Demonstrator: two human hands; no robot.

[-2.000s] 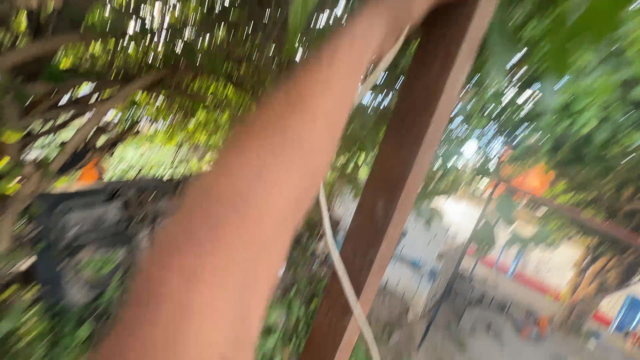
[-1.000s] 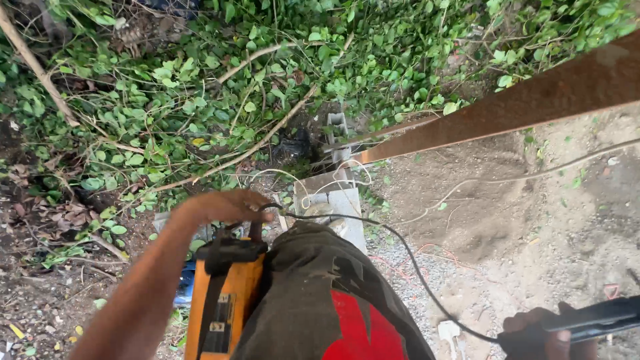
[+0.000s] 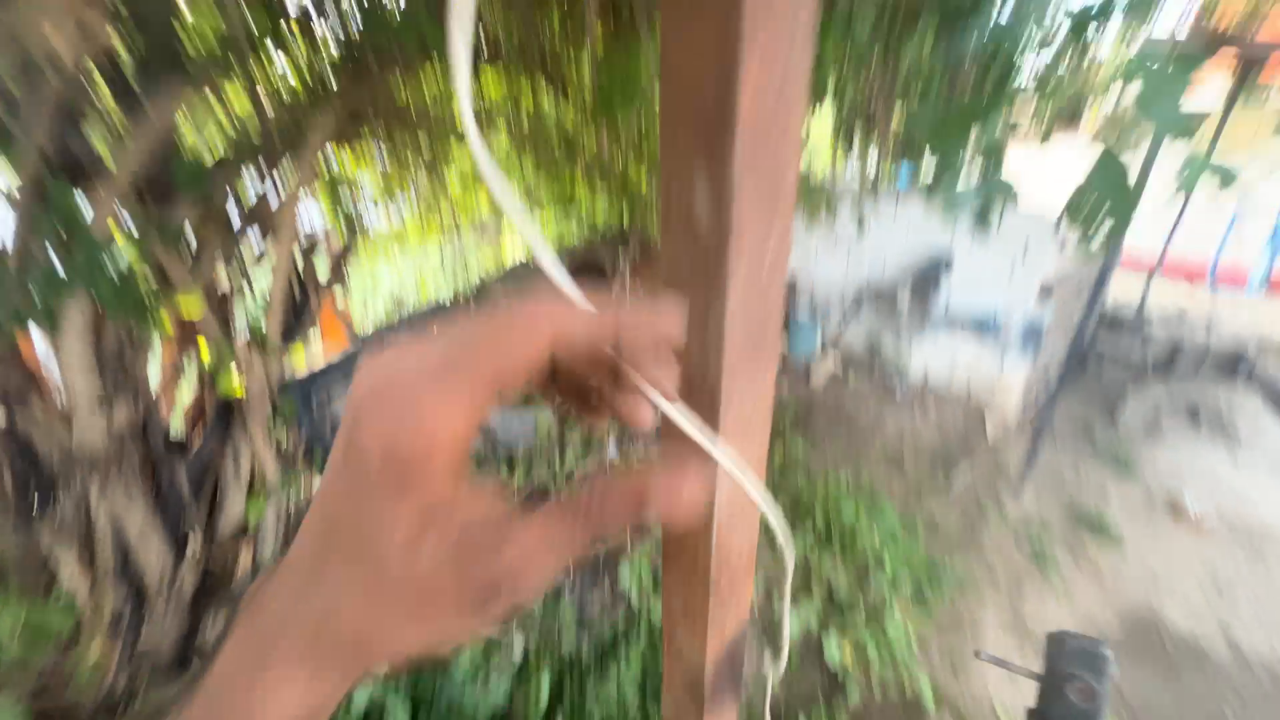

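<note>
My left hand [image 3: 450,470] reaches up from the lower left, its fingers curled around a thin white cable [image 3: 515,215]. Beside the fingertips stands a reddish-brown post [image 3: 700,200], upright in the middle of the view. The cable comes down from the top, passes through the fingers, crosses in front of the post and hangs along its right side. At the lower right edge shows the dark end of a tool [image 3: 1078,675] with a thin rod sticking out to the left. My right hand is out of view. Blur hides fine detail.
Tangled trunks [image 3: 110,480] and branches fill the left. Green plants [image 3: 850,580] grow around the foot of the post. Bare soil [image 3: 1000,560] lies at the right, with thin dark poles [image 3: 1090,290] and pale, blurred shapes behind.
The view has swung up from the ground to the post. My left hand, near the orange-and-black bag a second ago, is now raised at the white cable. My right hand has left the view.
</note>
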